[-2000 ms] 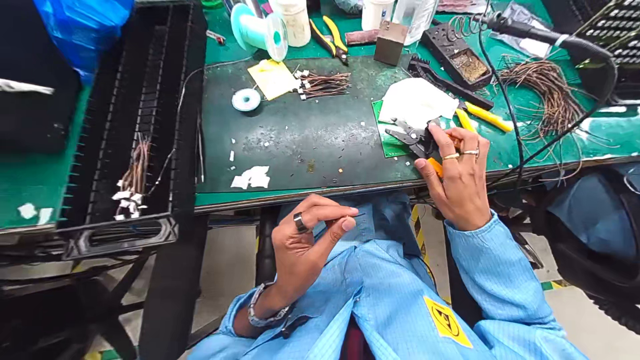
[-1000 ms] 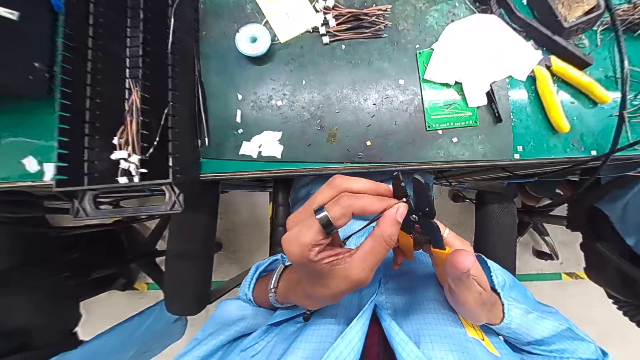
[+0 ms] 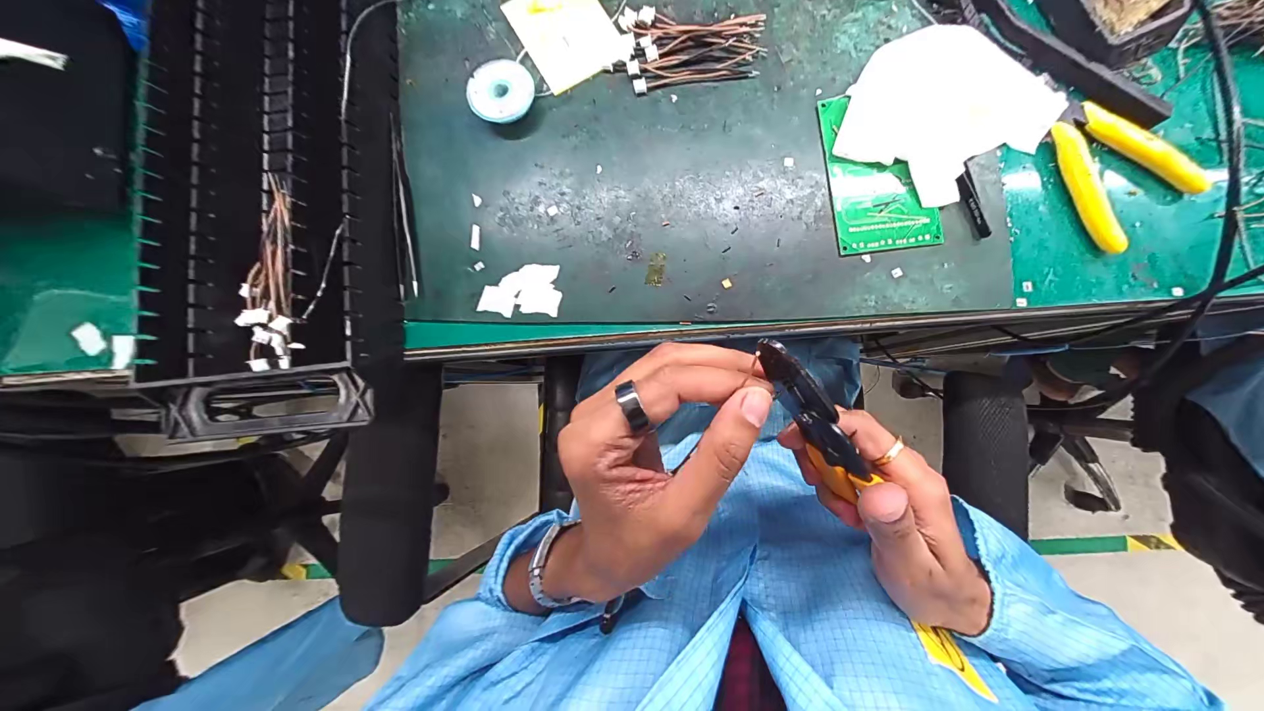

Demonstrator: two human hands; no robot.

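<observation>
My right hand (image 3: 908,523) is closed around a hand tool with black jaws and orange grips (image 3: 815,420), probably a wire stripper or cutter, above my lap. My left hand (image 3: 662,464) pinches a thin wire (image 3: 756,367) between thumb and forefinger, at the tip of the tool's jaws. Most of the wire is hidden by the fingers. Beyond the hands, on the dark mat (image 3: 612,217), lie a green circuit board (image 3: 874,212) partly under white paper (image 3: 938,99), and a bundle of brown and black wires with white connectors (image 3: 691,49).
A solder wire spool (image 3: 501,91) and yellow paper (image 3: 563,39) lie at the back. White scraps (image 3: 523,290) are near the table edge (image 3: 592,341). At left stands a black slotted rack (image 3: 237,346) holding brown wires (image 3: 275,257). Yellow-handled pliers (image 3: 1086,188) and a black cable (image 3: 1229,197) are at right.
My right hand has come off the tabletop with the orange-handled tool, to above my lap. The left hand has met it there and holds a wire at the jaws. The view has shifted closer.
</observation>
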